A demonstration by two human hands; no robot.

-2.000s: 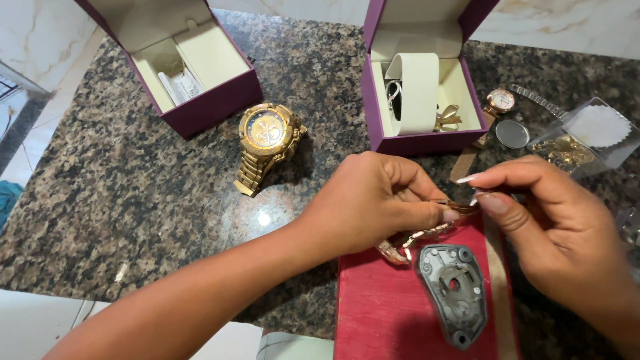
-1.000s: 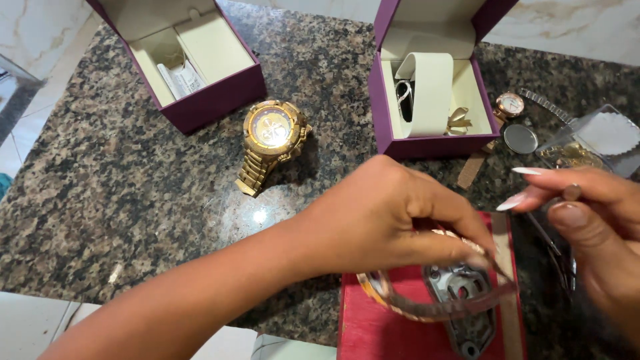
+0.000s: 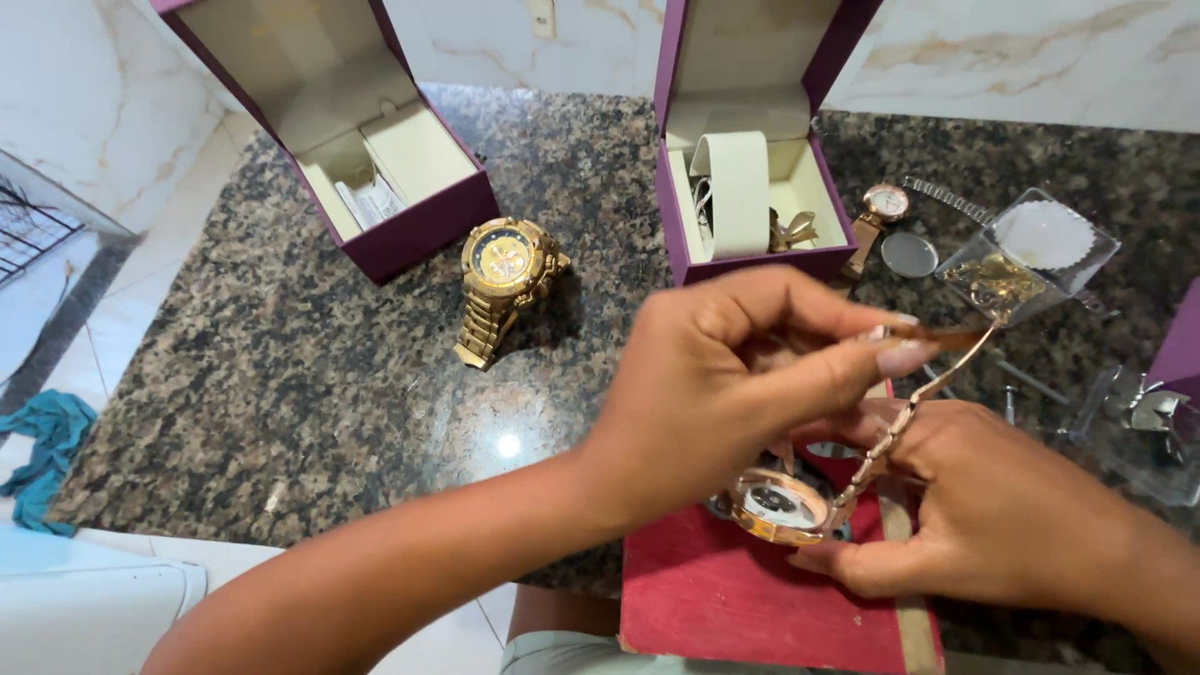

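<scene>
My left hand [image 3: 741, 394] pinches the end of a rose-gold metal watch bracelet [image 3: 898, 427] between thumb and fingers. The bracelet runs down to its watch case [image 3: 780, 506], tilted with its round inner or back side showing. My right hand [image 3: 975, 497] grips the case area, thumb at its lower edge; the fingers behind are partly hidden. Beneath the watch, a grey metal part [image 3: 844, 527] lies mostly covered on a red book or board [image 3: 750, 600]. A large gold watch [image 3: 506, 262] rests on the granite left of my left hand.
Two open purple watch boxes [image 3: 422, 225] [image 3: 756, 272] stand at the back. Right of them lie a small rose-gold watch [image 3: 884, 202], a round metal disc [image 3: 909, 255] and a clear container [image 3: 1078, 253] with gold pieces. Small tools [image 3: 1010, 405] and a purple object [image 3: 1179, 361] are at the right.
My right hand has moved left and down onto the watch case. My left hand has raised the bracelet's end. The watch now covers much of the grey metal part.
</scene>
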